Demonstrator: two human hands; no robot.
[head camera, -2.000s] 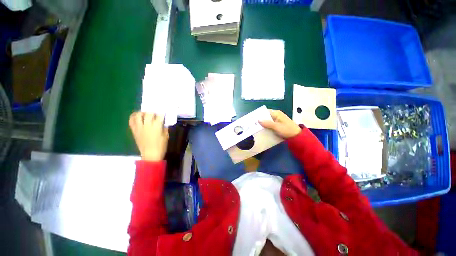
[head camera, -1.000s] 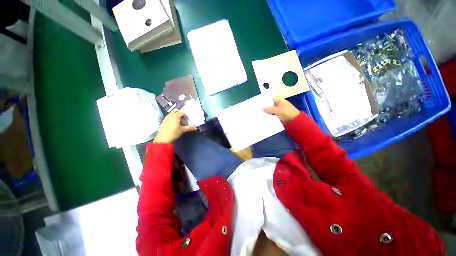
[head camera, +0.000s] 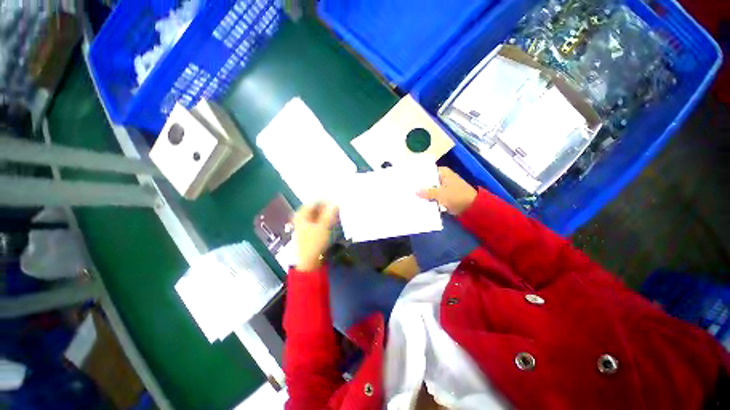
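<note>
My right hand grips the right edge of a white paper sheet above my lap. My left hand is at the sheet's left side, fingers bent, by the near end of the centre leaflet stack; whether it grips anything is unclear. Beside it lie a dark card and small white slips, partly hidden. The left leaflet stack is fanned at the bench edge. A beige punched card lies beyond the sheet, its near part covered.
A punched card stack and a blue perforated basket of white contents stand farther off. At right, a blue crate holds a carton of white papers and clear polybags. A blue tray lies behind it.
The view has swung, bringing the perforated basket in. My left hand has moved from the slips and dark card to the sheet's left side. My right hand still holds the white paper.
</note>
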